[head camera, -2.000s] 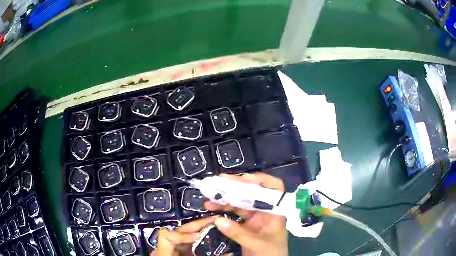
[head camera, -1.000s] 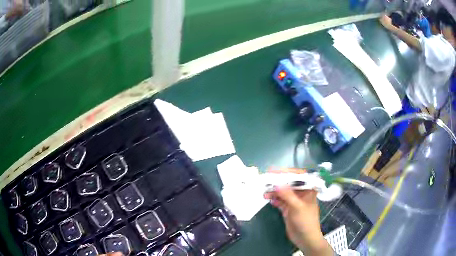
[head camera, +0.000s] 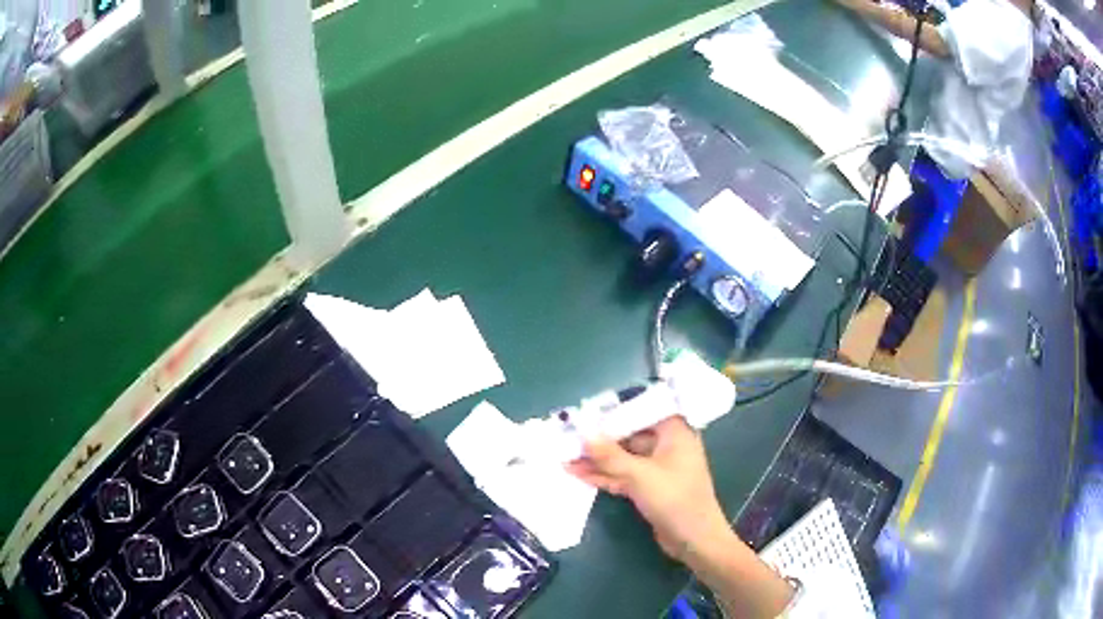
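Note:
My right hand (head camera: 659, 484) is closed around the white barrel of a glue syringe (head camera: 617, 414), just above white wiping paper (head camera: 550, 502). The syringe tip points left over the paper; I cannot tell whether it touches. A pale air hose (head camera: 835, 366) leads right from its rear end. My left hand is out of the picture. The black blister tray (head camera: 387, 453) lies at the lower left, with black rounded-square watch housings (head camera: 290, 522) in several pockets; other pockets are empty.
A blue dispenser controller (head camera: 677, 230) with a lit red switch stands beyond the syringe, a crumpled clear bag (head camera: 651, 143) on it. More white paper (head camera: 417, 351) lies left. A pale post (head camera: 288, 133) rises from the cream divider. A person in white (head camera: 986, 73) is at upper right.
The view has swung right. My right hand has carried the syringe from the tray to the wiping paper. My left hand and the housing it held have gone out of view.

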